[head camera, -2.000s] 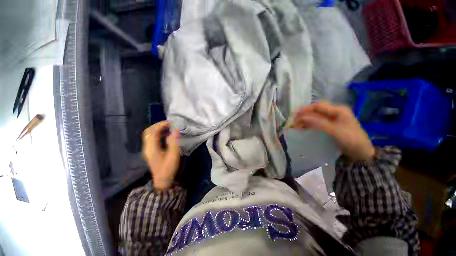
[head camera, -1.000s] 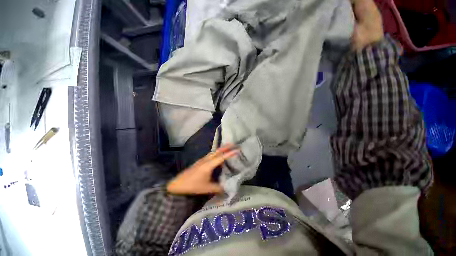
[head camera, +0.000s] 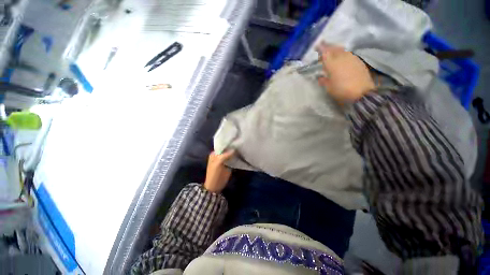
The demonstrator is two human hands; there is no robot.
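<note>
A large light grey-beige garment piece (head camera: 301,134) lies over my lap and a blue basket. My left hand (head camera: 218,171) holds a corner of it near the table's front edge. My right hand (head camera: 346,75) is on the cloth's upper part, fingers curled at a fold; the fingertips are blurred. Both sleeves are checked.
The white table (head camera: 115,137) at left bears black thread snips (head camera: 164,56), a brown-handled tool (head camera: 159,86) and a sewing machine with a lime-green part (head camera: 24,120). A blue basket (head camera: 463,70) stands at upper right, partly under cloth.
The view has turned towards the table and machine. The cloth is spread wider across my lap. My left hand has moved from the lap to a corner by the table; my right hand is back on the upper cloth.
</note>
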